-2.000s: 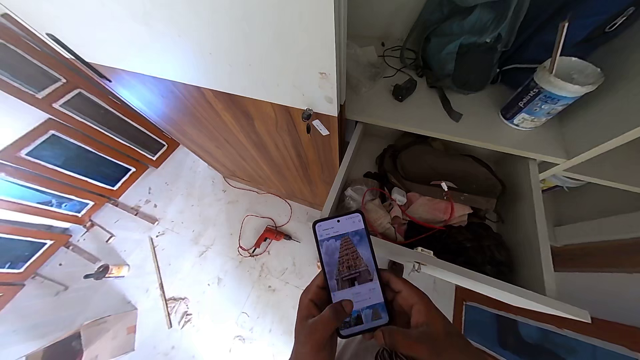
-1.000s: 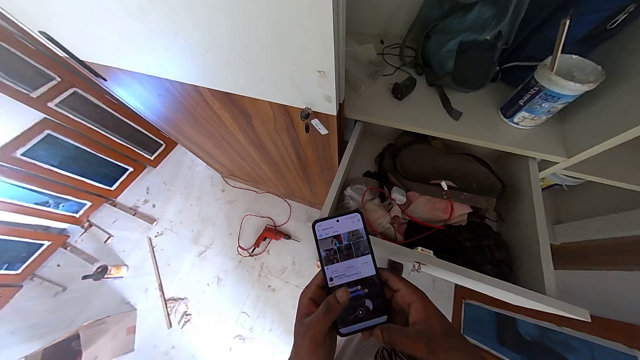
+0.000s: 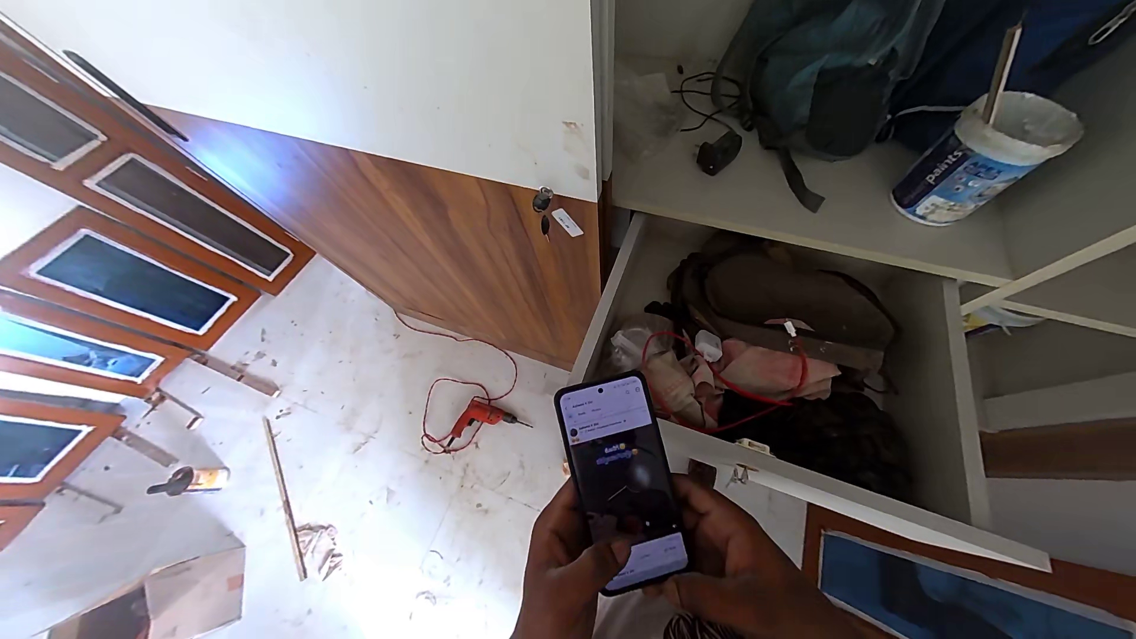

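Note:
A smartphone (image 3: 626, 488) with a lit screen is held upright between both hands, low in the middle of the view. My left hand (image 3: 568, 559) grips its left side, with the thumb over the lower screen. On the other side, my right hand (image 3: 728, 559) holds the right and lower edge. Just beyond the phone is a pulled-out drawer (image 3: 967, 426) holding a brown bag (image 3: 790, 302), a pink cloth (image 3: 772, 368), a red cable and a white charger plug (image 3: 707, 345).
A shelf (image 3: 843, 213) above the drawer bears a backpack (image 3: 816, 80), a black adapter (image 3: 719, 153) and a paint bucket (image 3: 985, 160). A red power drill (image 3: 479, 419), a wooden strip (image 3: 284, 497) and a cardboard box (image 3: 195, 586) lie on the floor. Keys hang from the cabinet door (image 3: 461, 248).
The phone's screen has gone from a picture of a tower, through a group of small pictures, to a mostly dark picture. Both hands still hold the phone in about the same place.

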